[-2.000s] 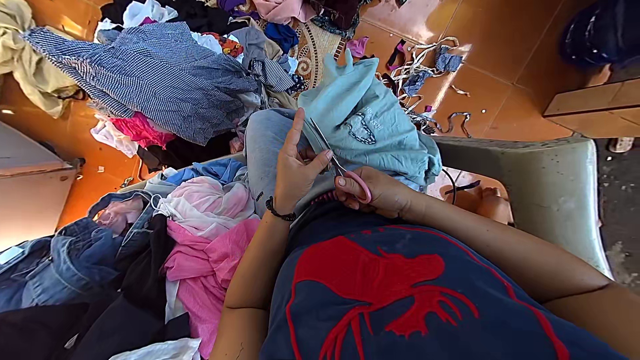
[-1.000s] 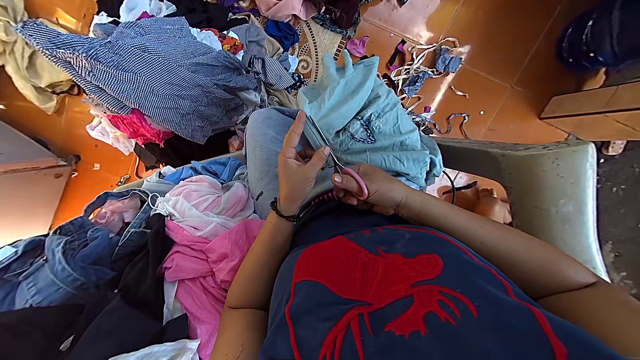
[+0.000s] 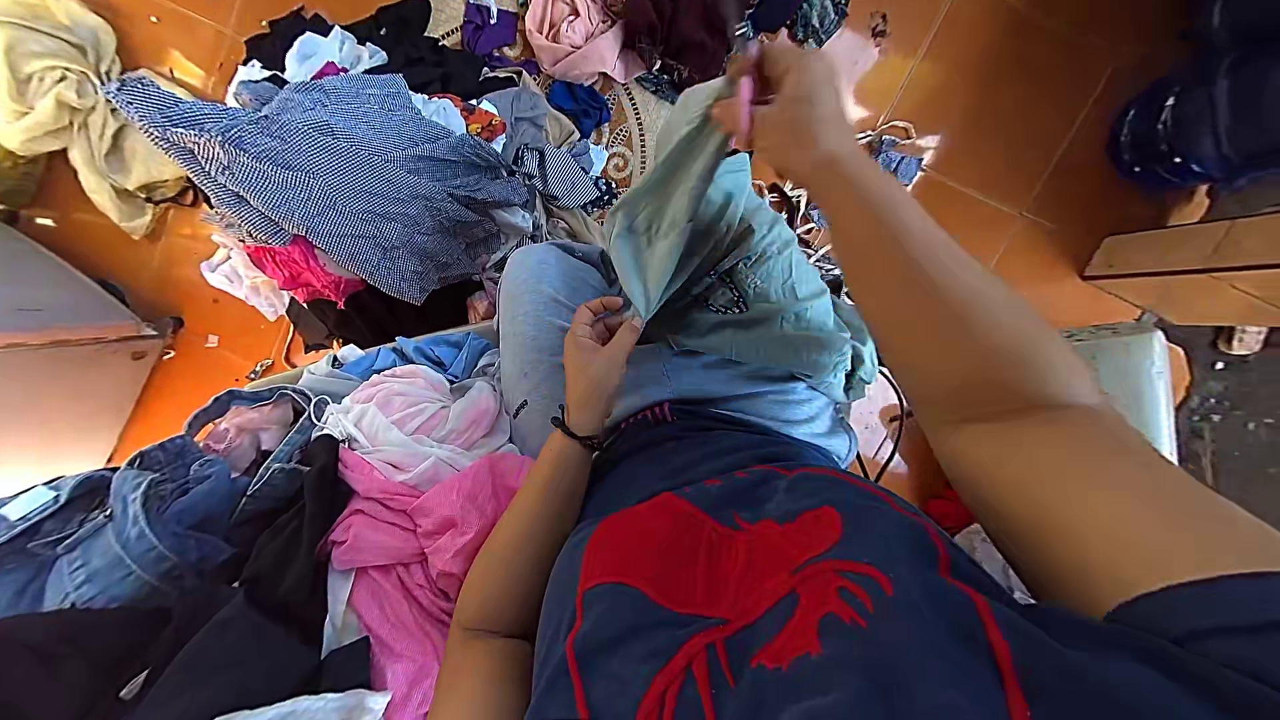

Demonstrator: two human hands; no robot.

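A pale green garment (image 3: 790,310) with dark beaded trim lies over my lap, on light blue jeans (image 3: 535,320). My left hand (image 3: 598,355) pinches one edge of it between thumb and fingers, near my waist. Stretched out ahead, my right hand (image 3: 790,105) is blurred and has the pink-handled scissors (image 3: 744,105) in it. The upper end of the raised cloth reaches that hand; whether the fingers grip the cloth too, I cannot tell. The scissor blades are not clearly visible.
A blue-white checked cloth (image 3: 340,180) tops a clothes heap on the tiled floor. Denim (image 3: 150,530) and pink clothes (image 3: 430,540) lie at my left. A wooden bench (image 3: 1190,255) stands at the right, near a person's dark-clothed leg (image 3: 1170,130). Fabric scraps (image 3: 895,160) lie ahead.
My right hand, with the scissors, has moved forward from beside my left hand. Part of the green garment is now raised and stretched; my left hand has closed on its edge.
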